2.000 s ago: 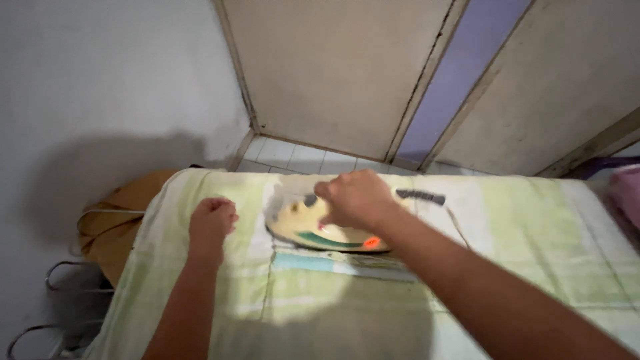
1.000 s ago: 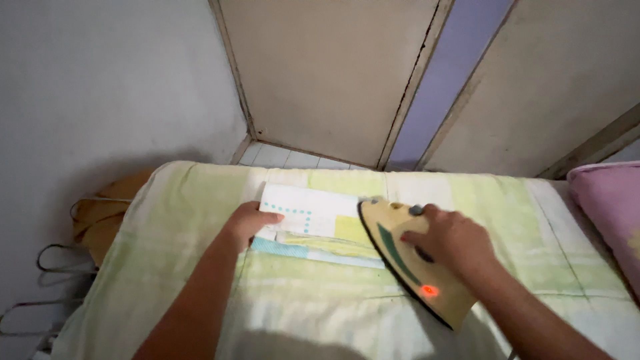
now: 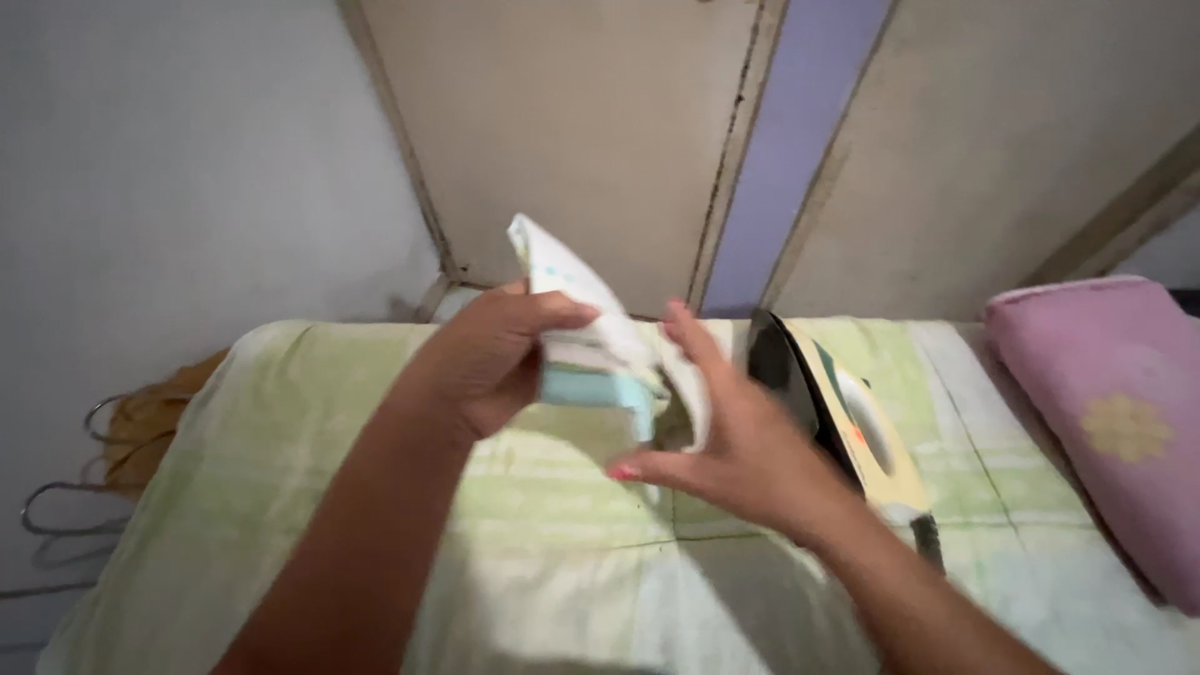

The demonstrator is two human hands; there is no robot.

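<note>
A folded white cloth with light blue and pale yellow-green parts (image 3: pixel 586 352) is lifted above the padded surface. My left hand (image 3: pixel 492 352) grips its left side, thumb on top. At the cloth's right end is my right hand (image 3: pixel 727 422), blurred, thumb and fingers spread around the loose end; whether it touches the cloth is unclear. To the right of that hand, a cream and green electric iron (image 3: pixel 895 469) rests tilted on its side, its dark soleplate facing left and its cord leaving the lower end.
A green and white checked cloth (image 3: pixel 947 403) covers the ironing surface. On the right lies a folded pink fabric with a yellow flower (image 3: pixel 1078 375). Wire hangers (image 3: pixel 70 509) and a brown-orange cloth (image 3: pixel 155 427) hang at the left. Beyond the far edge stand wooden door panels (image 3: pixel 562 141).
The iron was in my right hand a second ago and is now let go at the right. My left hand has raised the folded cloth, which lay flat before. My right hand has come to the cloth.
</note>
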